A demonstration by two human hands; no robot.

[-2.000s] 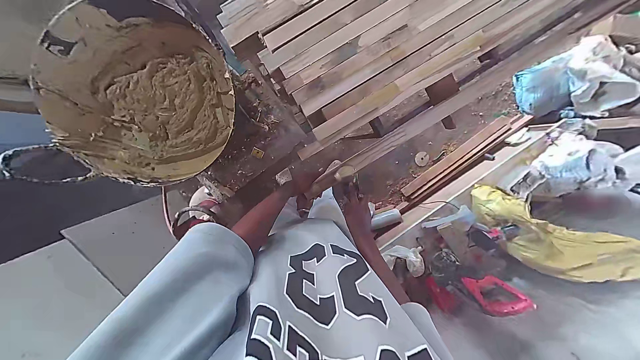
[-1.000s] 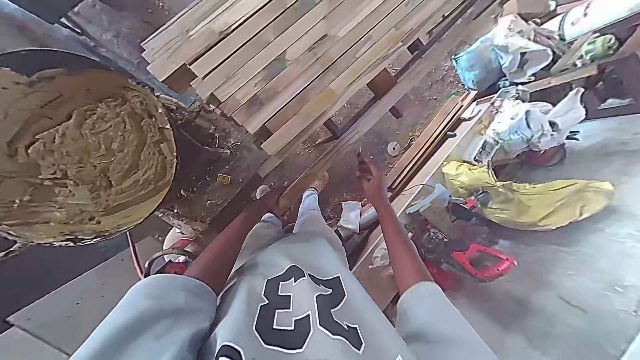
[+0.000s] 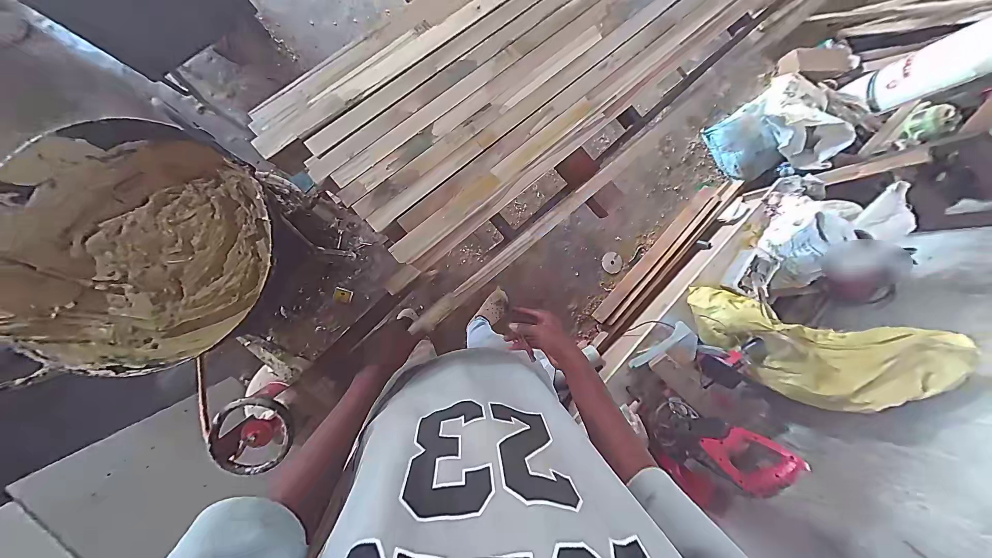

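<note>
My left hand point(image 3: 399, 337) is low at the centre-left, by the near end of a long narrow wooden strip point(image 3: 527, 232). Its fingers are dim and blurred there, so whether they grip the strip cannot be made out. To the right, my right hand point(image 3: 541, 329) is raised in front of my shirt, its fingers apart and nothing seen in them. Between the hands shows one of my feet in a tan shoe point(image 3: 492, 306). Beyond the strip lie many long planks point(image 3: 465, 139) side by side in a slanting stack.
A large round container point(image 3: 260, 287) of brown paste stands left, above a small handwheel point(image 3: 250, 435). Brown boards point(image 3: 666, 256) lie right of the strip. Further right are plastic bags point(image 3: 806, 124), a yellow sack point(image 3: 852, 364) and a red plastic tool part point(image 3: 756, 463). Debris litters the ground.
Two seconds ago both hands were close together near the strip's end; my right hand has since moved away to the right and its fingers have spread. The view has shifted somewhat.
</note>
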